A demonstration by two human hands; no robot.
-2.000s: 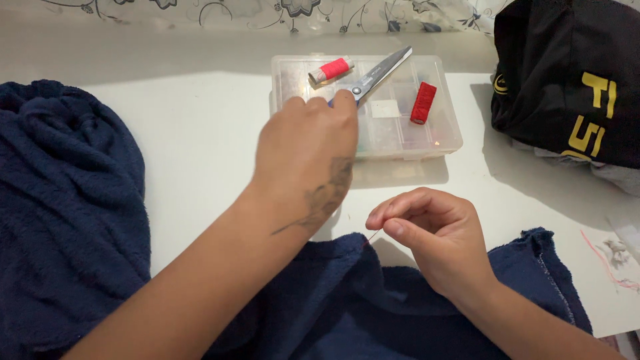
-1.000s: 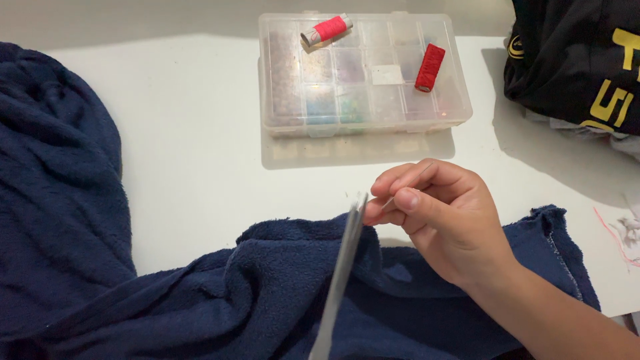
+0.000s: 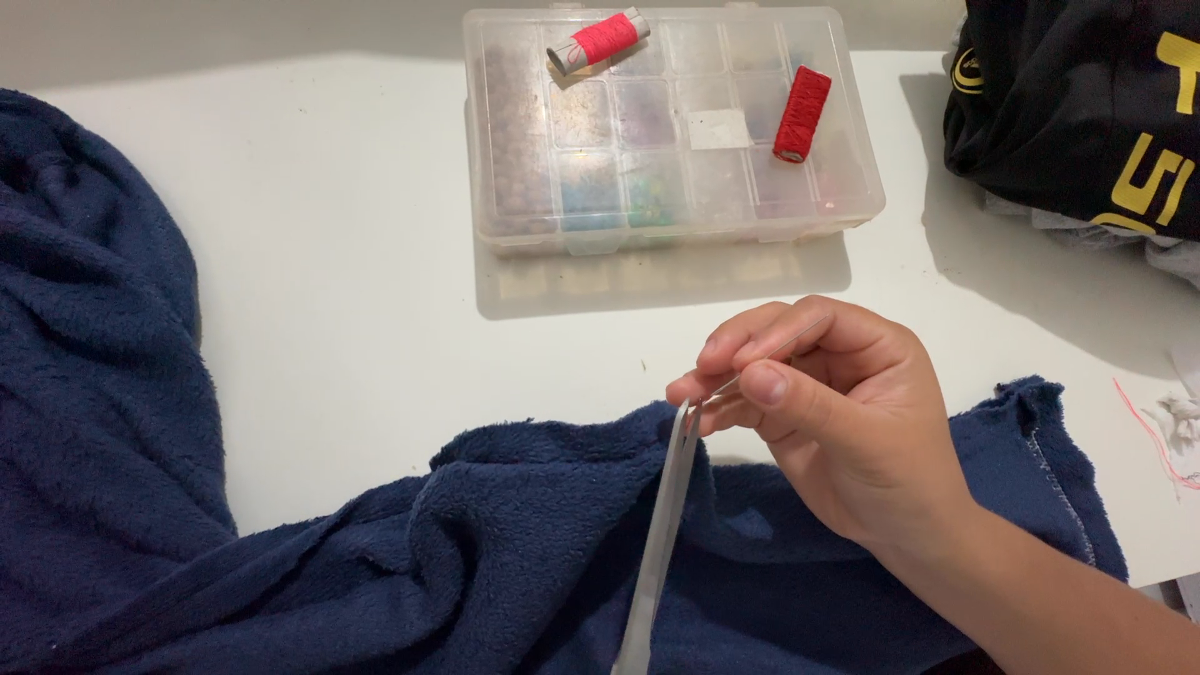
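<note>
My right hand (image 3: 844,431) pinches a thin sewing needle (image 3: 783,352) between thumb and fingers, above the edge of a navy fleece cloth (image 3: 553,506). The blades of the scissors (image 3: 664,534) rise from the bottom edge, their tips slightly apart just below the needle's lower end, close to my fingertips. My left hand is out of view, and the scissors' handles are hidden below the frame. Any thread between the blades is too small to make out.
A clear plastic compartment box (image 3: 591,230) stands at the back, with a pink thread spool (image 3: 605,39) and a red thread spool (image 3: 802,114) on its lid. Black fabric with yellow print (image 3: 1059,112) lies back right. More navy fleece is heaped at the left.
My left hand has taken the scissors off the box lid and left the view. The blades now stand by my right fingertips, which still hold the needle. The view has shifted down toward the box.
</note>
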